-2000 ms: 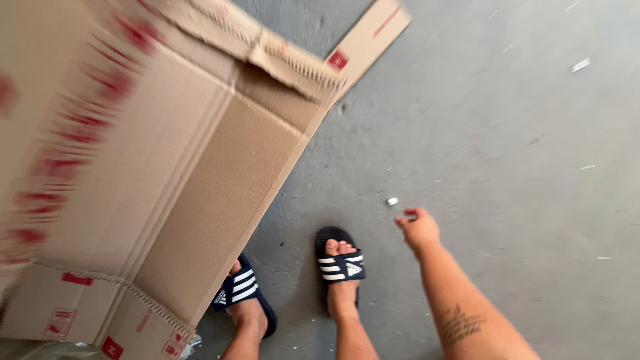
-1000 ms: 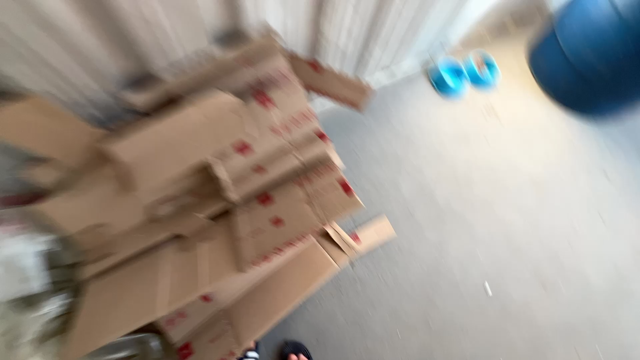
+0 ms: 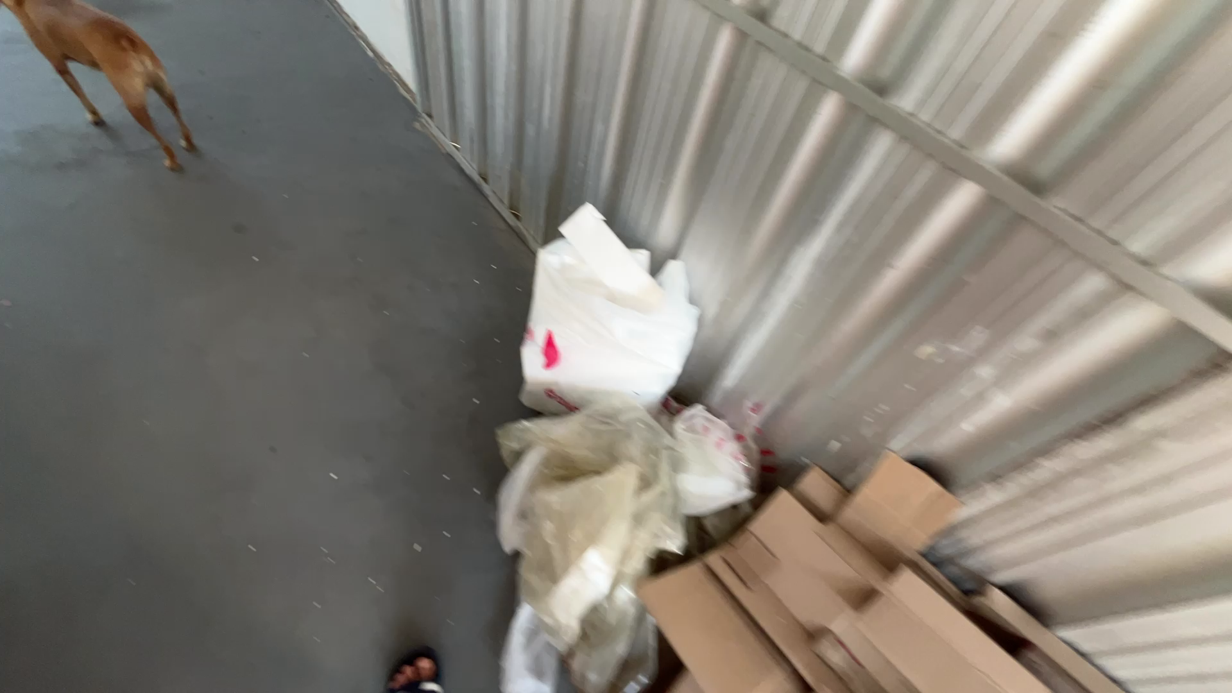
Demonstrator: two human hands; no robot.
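Note:
Neither of my hands shows in the head view now, so what they hold or touch is hidden. A pile of flattened cardboard boxes [image 3: 799, 587] lies at the lower right, against the corrugated metal wall. Beside it, to the left, are crumpled clear plastic bags [image 3: 597, 510]. Behind these stands a white plastic bag [image 3: 611, 327] with a pale strip on top, and a smaller white bag with red marks [image 3: 710, 460] is wedged between them and the wall.
The corrugated metal wall [image 3: 770, 192] runs along the right. A brown dog [image 3: 96, 58] stands at the upper left on the grey floor [image 3: 241, 385], which bears small white scraps. The front of my sandalled foot [image 3: 416, 669] shows at the bottom edge.
The view has swung strongly to the left. Two seconds ago one hand was over the floor beside the cardboard; no hand shows now. The dog and the white bag have come into view.

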